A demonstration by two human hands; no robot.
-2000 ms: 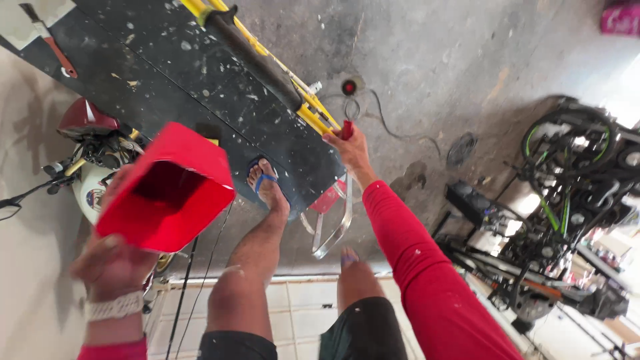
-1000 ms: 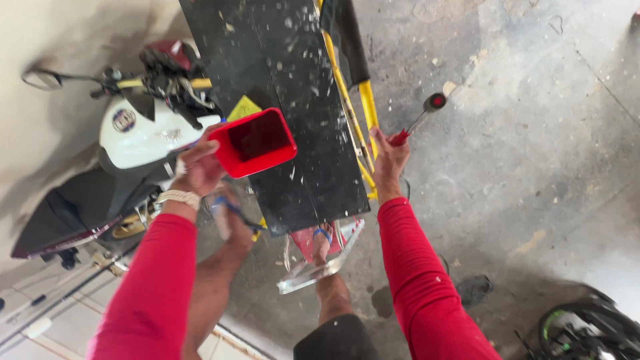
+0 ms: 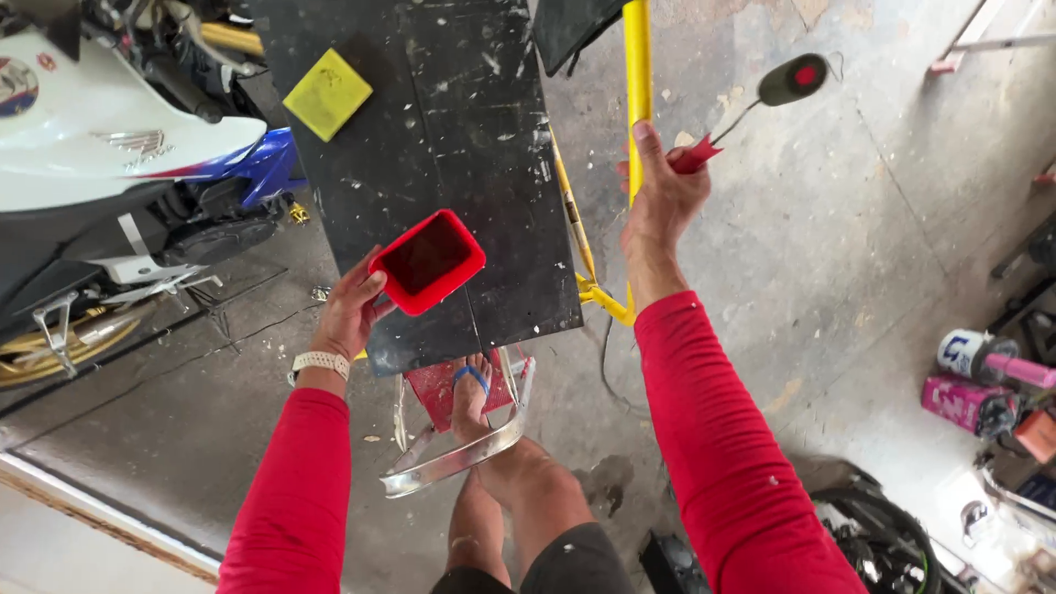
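A red rectangular plastic container [image 3: 429,262], dark inside, is held at its left rim by my left hand [image 3: 351,309], over the lower part of a black, paint-specked platform [image 3: 421,157]. My right hand [image 3: 667,186] grips a yellow metal tube [image 3: 639,74] at the platform's right. The same hand holds the red handle [image 3: 697,157] of a small paint roller [image 3: 792,80], whose dark roller head points away to the upper right. On the platform's upper left lies a yellow square pad [image 3: 328,95]. One foot in a blue-strapped sandal stands on a red step [image 3: 433,392] below the platform.
A white and blue motorcycle [image 3: 107,140] stands close on the left. An aluminium rail [image 3: 462,462] curves around my leg. Beyond the concrete floor [image 3: 825,247], a pink can [image 3: 969,404], a white tub [image 3: 965,355] and another motorcycle [image 3: 879,528] are at the lower right. A cable trails below the yellow tube.
The view has turned strongly. One foot has come onto the red step, and the other no longer shows on the black surface. Both hands keep their hold on the container and the roller handle.
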